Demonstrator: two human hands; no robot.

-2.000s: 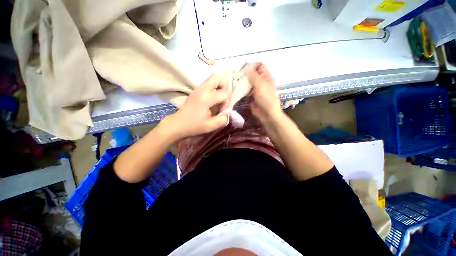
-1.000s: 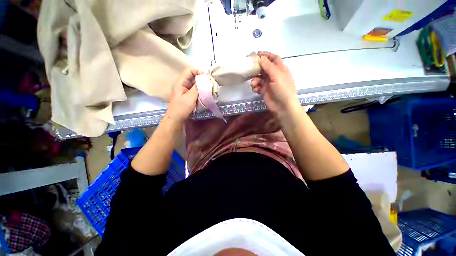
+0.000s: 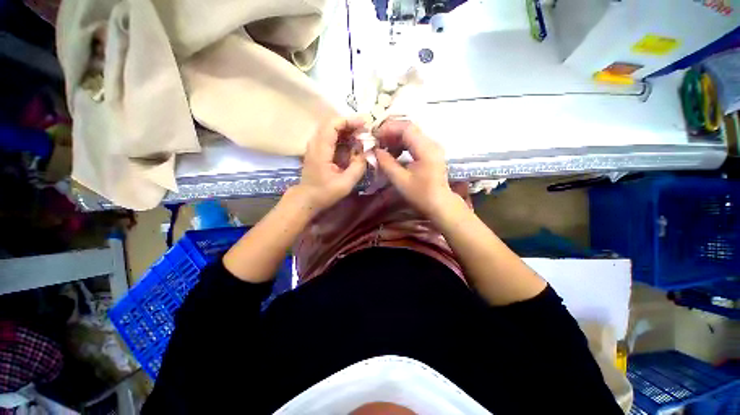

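Observation:
The beige garment body (image 3: 251, 97) lies heaped on the left of the white machine table, its sleeve running right to my hands. The sleeve end (image 3: 391, 97) shows just beyond my fingers, with small round pale shapes along it, perhaps buttons. My left hand (image 3: 334, 158) and my right hand (image 3: 412, 159) meet at the table's front edge. Both pinch a pale pinkish-white cloth (image 3: 367, 144) at the sleeve end between thumb and fingers. The fingers hide most of the pinched part.
The machine's needle area (image 3: 406, 12) is at the top. Yellow stickers (image 3: 656, 43) mark the white machine head. Green and yellow handles (image 3: 701, 101) lie at the table's right end. Blue crates (image 3: 166, 296) stand below left and right (image 3: 649, 231). A white board (image 3: 580, 288) is below right.
My hands were apart with the sleeve end stretched between them; now they are close together. My right hand has moved left and down. The sleeve end now sticks out beyond my fingers.

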